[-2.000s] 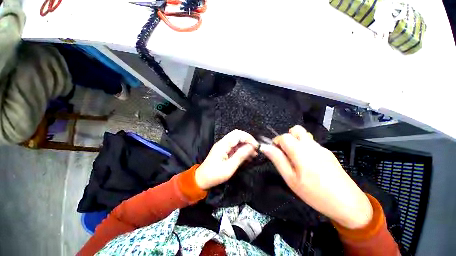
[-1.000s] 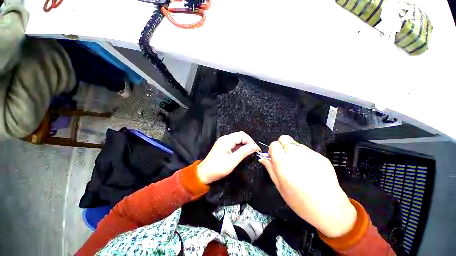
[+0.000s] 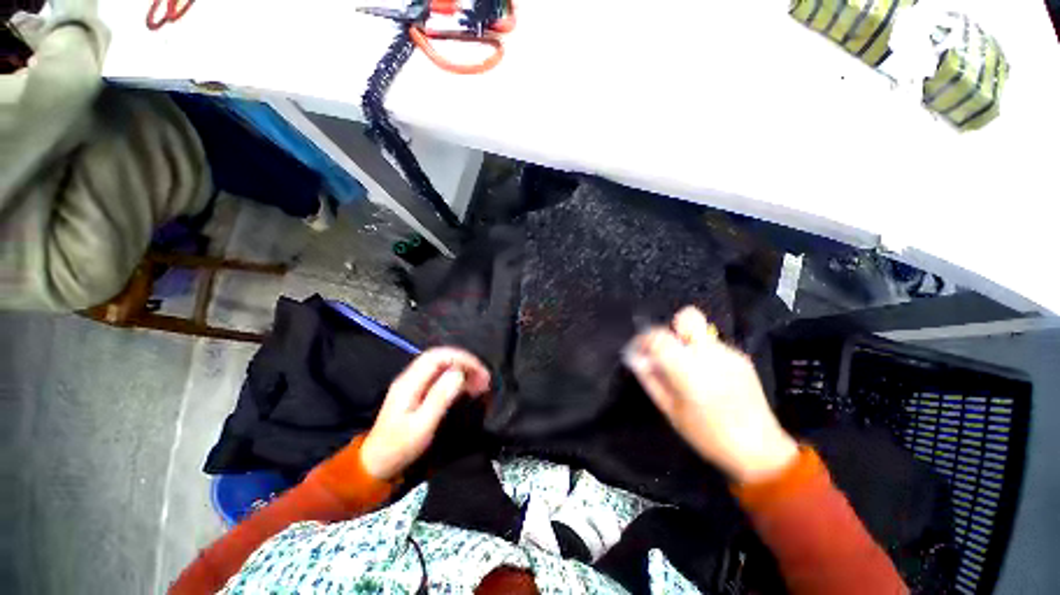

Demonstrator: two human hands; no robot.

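A black garment (image 3: 628, 256) with a nubbly charcoal panel lies across my lap and reaches under the table edge. My left hand (image 3: 421, 401) is over the garment's left part, fingers bent together at the dark cloth; whether it pinches cloth is unclear. My right hand (image 3: 703, 389) is raised over the garment's right part and blurred. A small pale glint shows at its fingertips, too blurred to name. A small yellowish band shows on that hand. The hands are well apart. No needle or thread can be made out.
The white table (image 3: 651, 105) crosses the top, with orange-handled scissors (image 3: 459, 52), a black bumpy strip (image 3: 395, 140) and striped bundles (image 3: 965, 76). A black crate (image 3: 959, 442) stands right. A blue basin (image 3: 246, 494) under black cloth and a seated person (image 3: 105, 198) are left.
My hands were close together at the fingertips and are now apart. My left hand has moved left and down. The nubbly panel between them is more exposed. The view has shifted slightly.
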